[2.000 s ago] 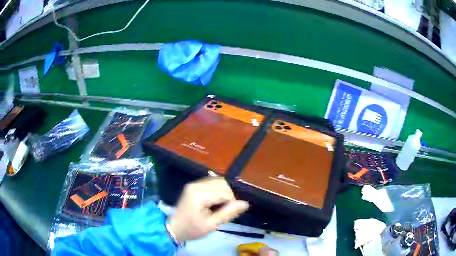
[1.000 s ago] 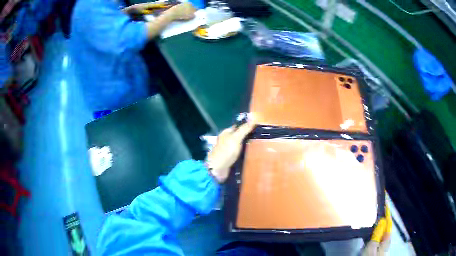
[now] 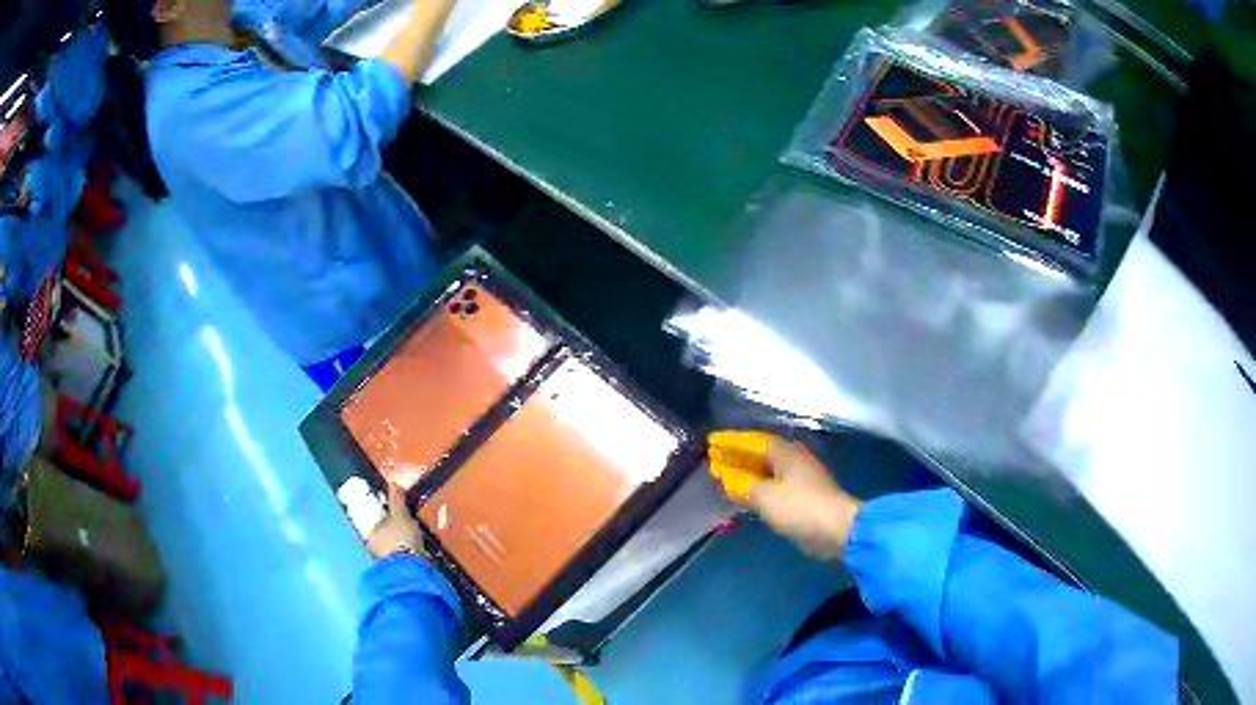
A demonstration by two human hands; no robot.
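A black foam tray (image 3: 557,362) holds two tablets, an upper-left one (image 3: 441,386) and a lower-right one (image 3: 530,496), with orange-copper backs up. The tray lies over or just above a dark green surface beside the bench; contact cannot be told. My left hand (image 3: 397,529) grips the tray's lower left edge. My right hand (image 3: 782,485), with yellow finger cots, is at the tray's right corner, its fingertips at the edge; whether it grips is unclear.
The green bench (image 3: 620,138) runs along the right with film packs (image 3: 964,152), clear plastic (image 3: 882,303) and a white mat (image 3: 1171,413). A person in a blue smock (image 3: 276,179) is at upper left. A white piece (image 3: 361,507) lies by my left hand.
The tray with both tablets has moved off the bench side, to the left and down over the dark green surface. My right hand has come up to its right corner. The view has turned.
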